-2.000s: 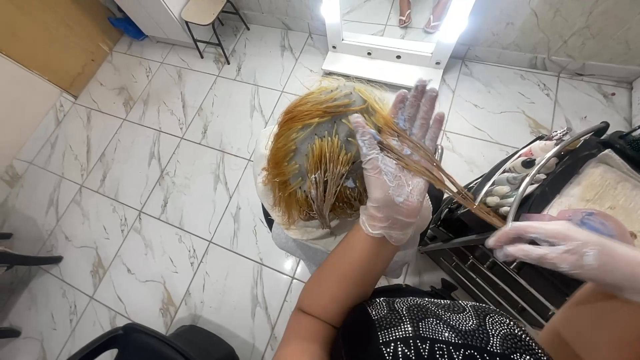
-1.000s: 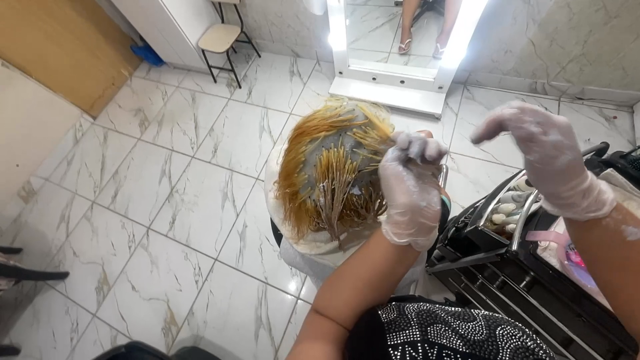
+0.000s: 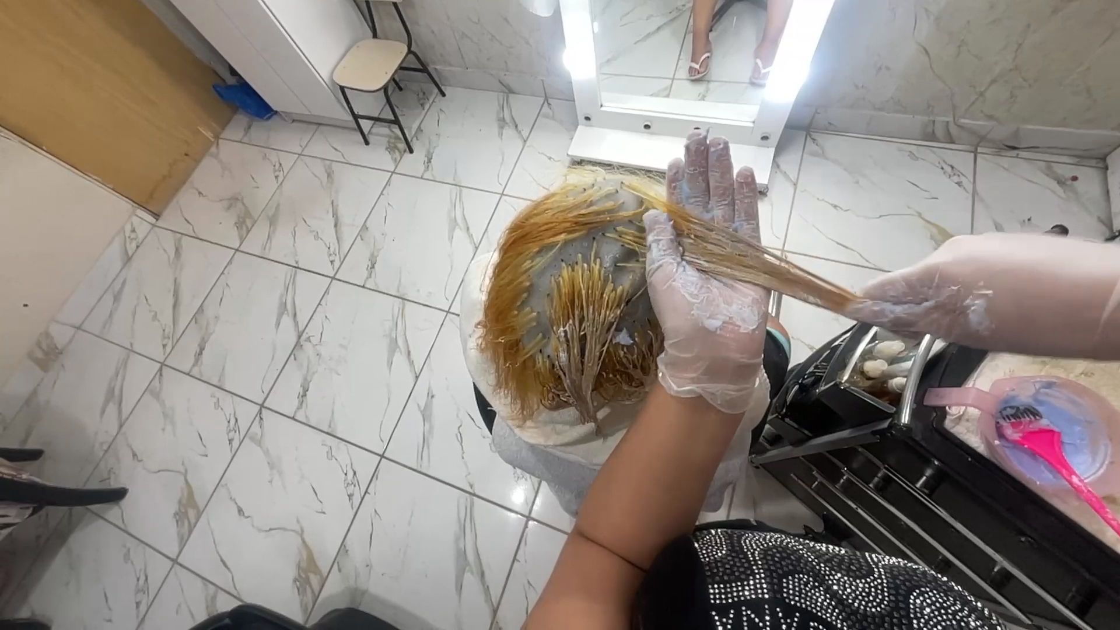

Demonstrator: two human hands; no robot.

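A seated person's head wears a grey highlighting cap (image 3: pixel 564 254), with orange-blond strands pulled through it. One clump of strands (image 3: pixel 584 332), coated with cream, hangs down the back. My left hand (image 3: pixel 710 254), in a clear glove smeared with pale cream, is palm up with its fingers spread at the right side of the head. A stretched lock of hair (image 3: pixel 757 262) lies across that palm. Its far end is pinched in the fingers of my right hand (image 3: pixel 927 293), also gloved and smeared.
On a black trolley (image 3: pixel 840 437) at the right sits a pink bowl (image 3: pixel 1085 402) of bluish cream with a pink tint brush (image 3: pixel 1050 451). A lit mirror (image 3: pixel 669 114) stands ahead, a stool (image 3: pixel 371 66) at upper left. Light towels (image 3: pixel 525 437) lie round the person's shoulders.
One second ago my left fingers were curled and my right hand was raised, apart from the hair. Now the left palm is flat beneath the lock and the right hand holds its end.
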